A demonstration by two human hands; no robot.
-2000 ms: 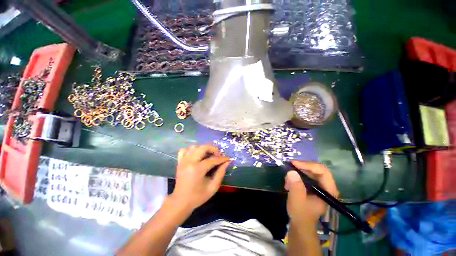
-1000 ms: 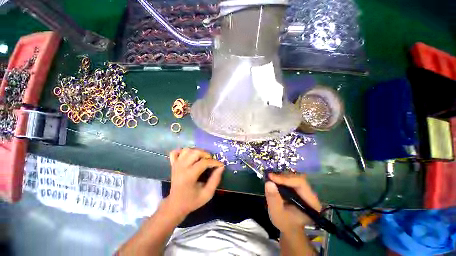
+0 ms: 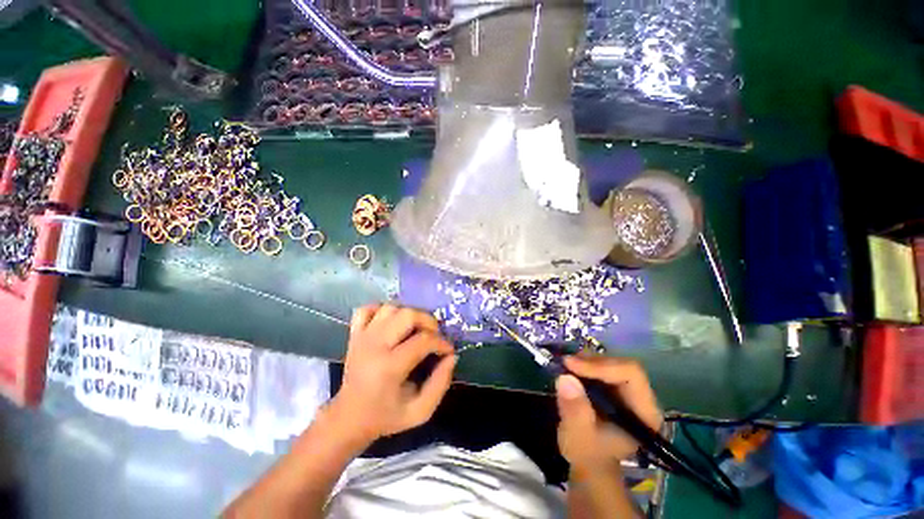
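My right hand (image 3: 608, 405) holds the black soldering iron (image 3: 633, 421). Its thin metal tip points up and left at the near edge of the small terminals (image 3: 557, 299) heaped on the blue-purple mat (image 3: 420, 284). My left hand (image 3: 395, 370) is left of the tip, with thumb and fingers curled together. The solder wire (image 3: 274, 300) runs from the reel (image 3: 76, 245) into my left fingers. Whether they also hold a small part is too small to tell. Many copper-coloured rings (image 3: 243, 238) lie heaped at left; a single ring (image 3: 360, 253) lies apart, below a small cluster.
The cloudy fume hood (image 3: 507, 203) hangs over the mat. The round tan pot (image 3: 648, 218) stands right of it, with a slim silver tool (image 3: 719, 284) beside. A blue soldering station (image 3: 795, 238) stands at right. Red trays (image 3: 86, 132) line the left. Blister trays (image 3: 344, 76) lie behind.
The iron and my right hand moved left from two seconds ago, then slightly right again over the last second. My left hand stays near the mat's left front with the wire. The camera view has shifted slightly.
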